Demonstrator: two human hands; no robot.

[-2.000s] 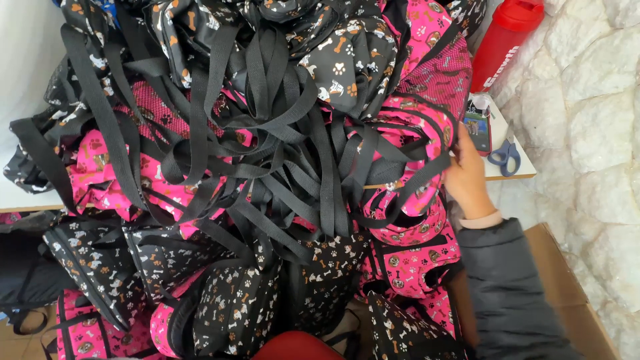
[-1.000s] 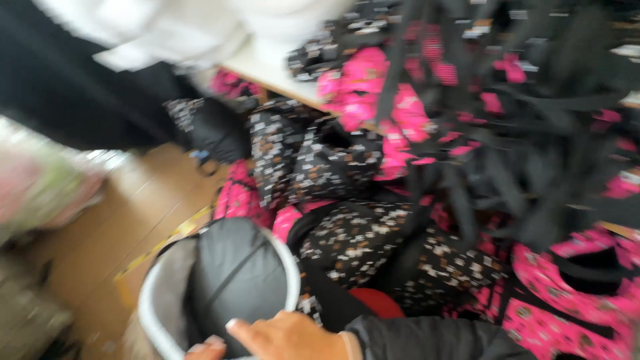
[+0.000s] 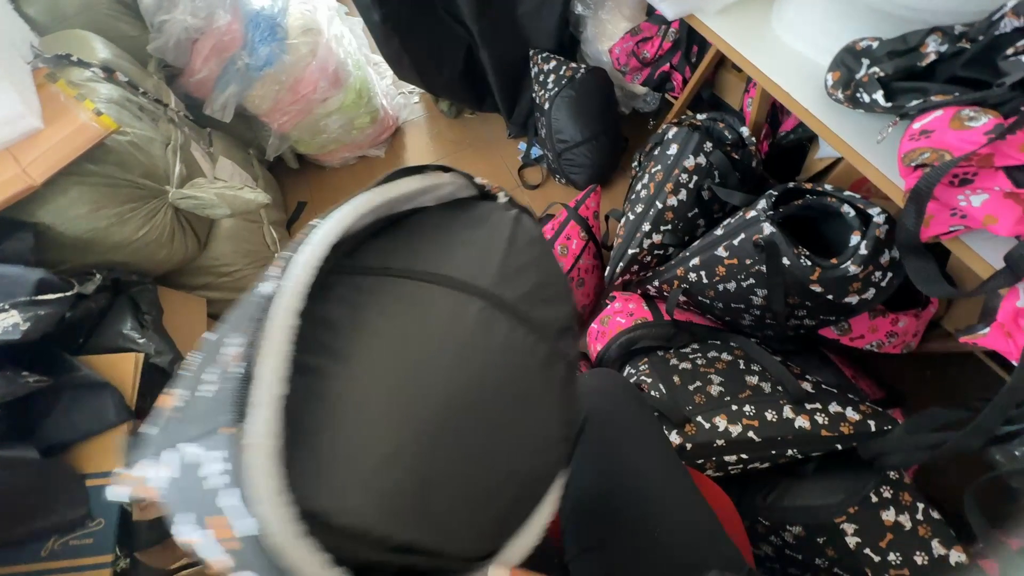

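Note:
A large pet bag with a pale fleecy rim (image 3: 268, 400) and a smooth black inside panel (image 3: 432, 384) fills the lower middle of the view. Its dog-and-bone print side is blurred at the left. Only a sliver of skin, apparently my right hand (image 3: 514, 571), shows at the bottom edge by the rim; its fingers and grip are cut off. My left hand is out of view. Right of the bag is my black-clad leg (image 3: 648, 480), and beyond it lie several black printed bags (image 3: 776, 264) and pink ones (image 3: 620, 320).
A white-topped table (image 3: 792, 80) with bags and straps stands at upper right. Black cloth (image 3: 472, 56) hangs at the top. Stuffed olive sacks (image 3: 144, 176), clear bags of coloured material (image 3: 296, 80) and cardboard boxes (image 3: 112, 376) are on the left. A red surface (image 3: 716, 512) shows beside my leg.
The view has swung left from the strap pile to the floor. My right hand was on a pink bag at first, then by the fleece-rimmed bag's edge; now it is almost wholly below the frame.

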